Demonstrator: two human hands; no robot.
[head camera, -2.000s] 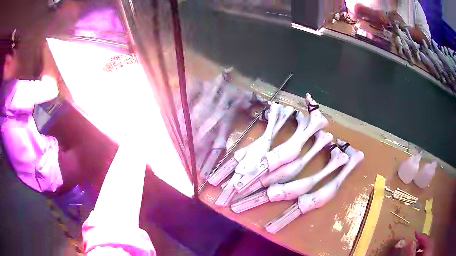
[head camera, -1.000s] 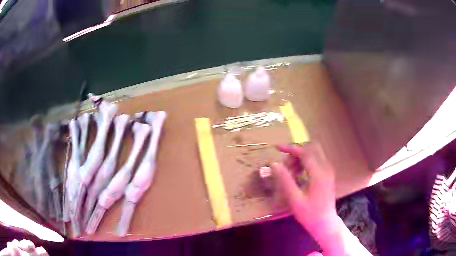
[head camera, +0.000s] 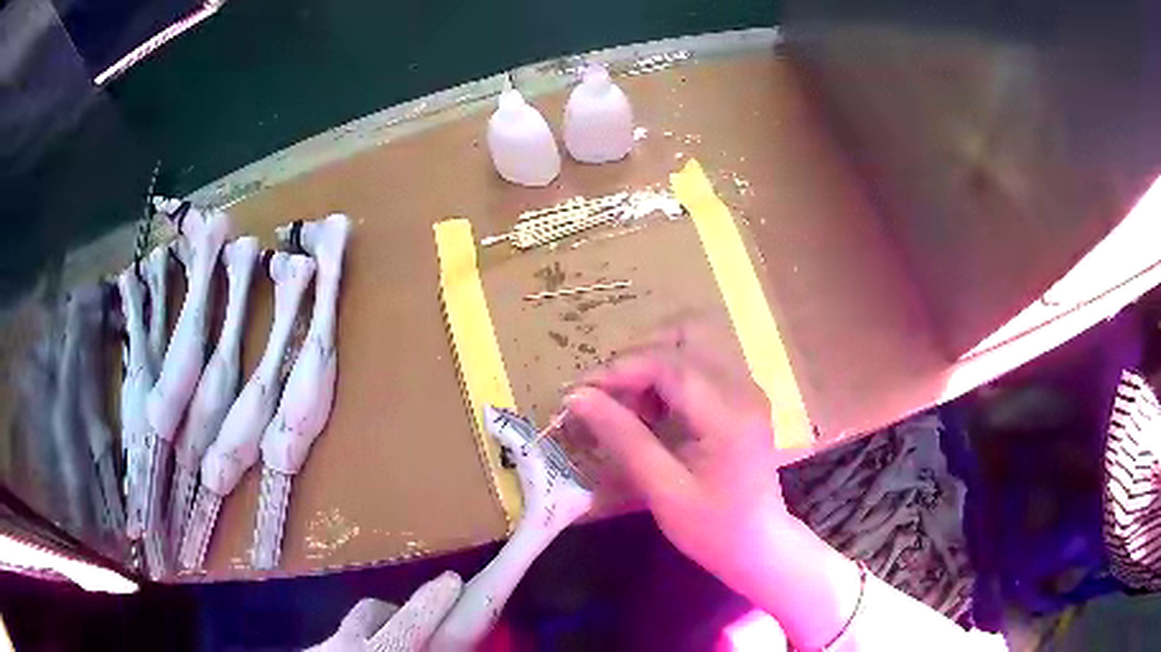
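Note:
My left hand, in a white knitted glove, holds a pale leg-shaped piece at the bottom edge of the view. The piece's wider end, with a grey detailed face, points up over the left yellow strip. My right hand, bare, pinches a thin pale stick between thumb and finger. The stick's tip is at or very near the piece's grey end; contact cannot be told. A bundle of sticks lies behind, and one stick lies apart on the stained board.
Several leg-shaped pieces lie in a row at left. Two white bottles stand at the back. Yellow strips edge the stained area. A dark panel stands at right, with a grey heap below the board. A green belt runs behind.
The view has swung right, then closer over the board. My left hand has come into view with a leg-shaped piece. My right hand now holds a stick and has moved beside that piece.

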